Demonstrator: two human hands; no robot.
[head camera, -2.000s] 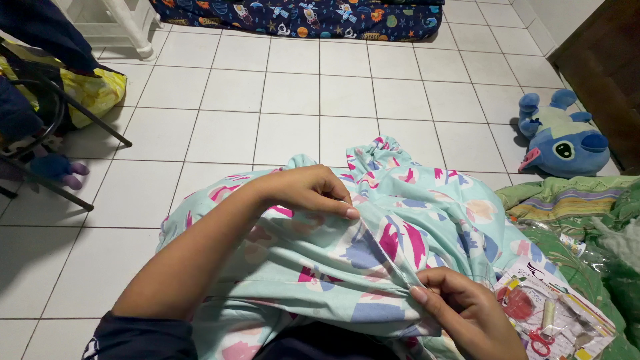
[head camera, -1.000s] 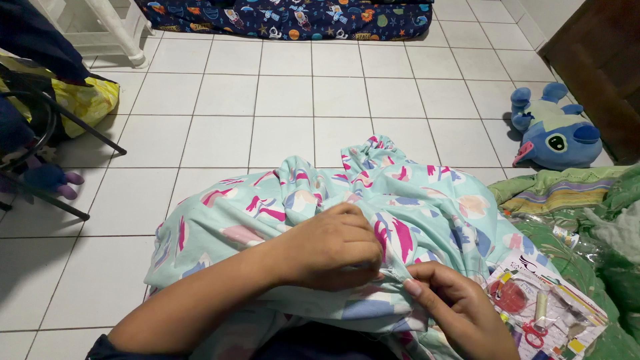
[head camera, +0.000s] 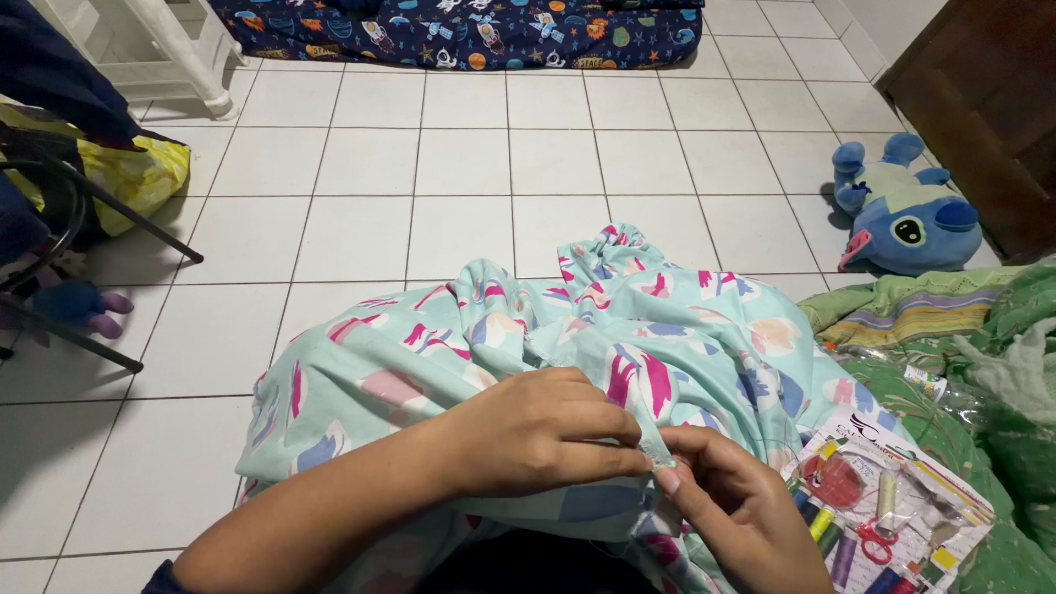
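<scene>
Mint-green printed fabric (head camera: 396, 355) with pink, blue and peach patches lies gathered over my lap. My left hand (head camera: 544, 433) reaches across it, its fingertips on a fabric edge close to my right fingertips. Between thumb and forefinger, my right hand (head camera: 726, 503) pinches that same edge. Whether a needle is between the fingers cannot be seen. A sewing kit (head camera: 907, 503) in clear packaging, with thread spools and small red scissors (head camera: 876, 542), lies to the right of my right hand.
Green bedding (head camera: 982, 462) is bunched at the right, with a blue plush toy (head camera: 907, 210) on the tiled floor (head camera: 462, 161) beyond it. A dark metal-legged chair (head camera: 99, 194) and a white plastic rack (head camera: 177, 49) stand at the left. A space-print cushion or mattress (head camera: 495, 37) lies at the far side.
My left hand was raised over the fabric two seconds ago and has come down beside my right fingertips. My right hand keeps pinching the fabric.
</scene>
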